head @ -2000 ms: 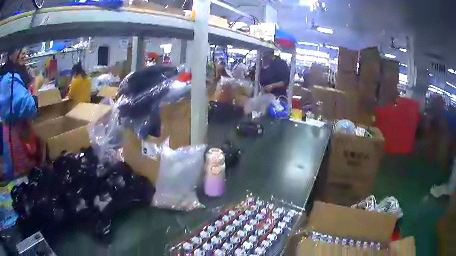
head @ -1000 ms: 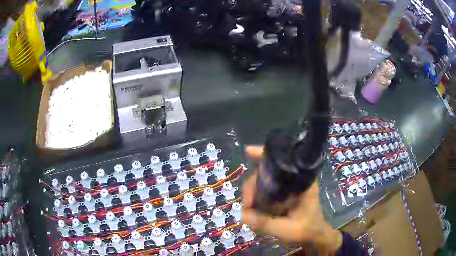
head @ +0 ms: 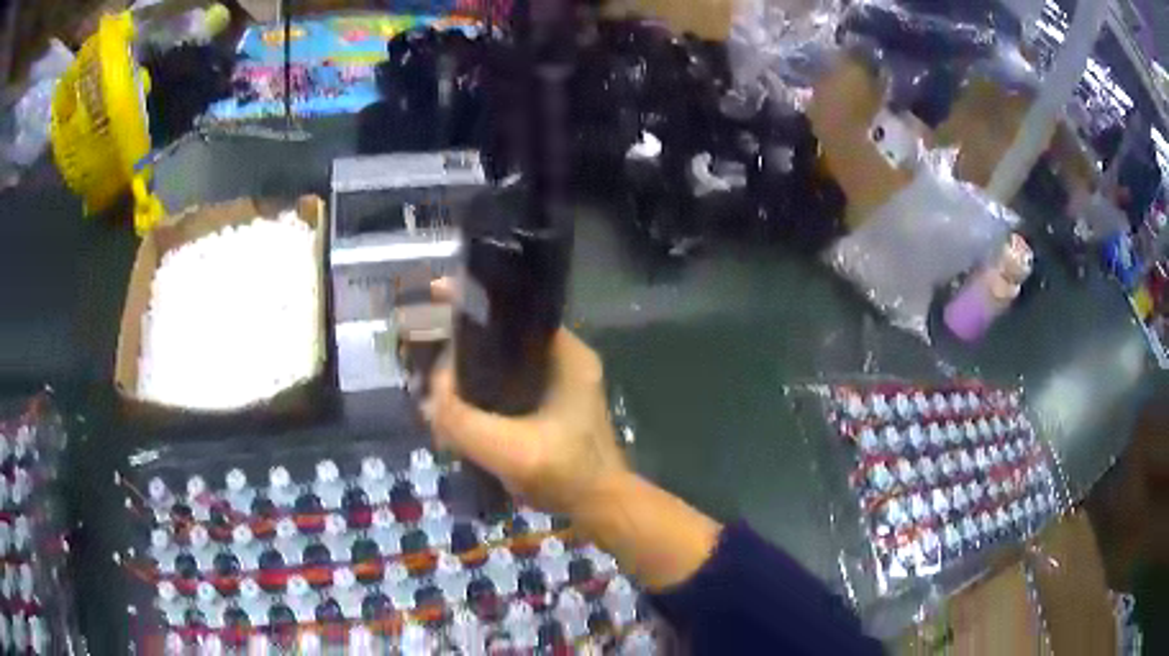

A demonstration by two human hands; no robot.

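Note:
My right hand (head: 545,436), bare, with a dark sleeve, grips the thick black electric screwdriver (head: 513,301), held upright in front of the grey-silver screw feeder (head: 365,276). The screwdriver's lower end is blurred and hard to see. Below it, rows of white-topped small motor assemblies (head: 295,596) with red and orange lead wires lie in a clear tray. The hand and screwdriver hide part of the feeder and the tray's back rows. My left hand is not in view.
A shallow carton (head: 130,336) of tiny white pieces is left of the feeder, with a yellow fan (head: 96,115) behind. A dark heap (head: 641,115) lies at the far side. A clear bag (head: 917,244), a pink-lilac bottle (head: 985,301) and another filled tray (head: 949,474) are at right.
The view has swung down from the hall to the bench. Since one second ago, my right hand and the screwdriver have moved left, from beside the tray to the feeder.

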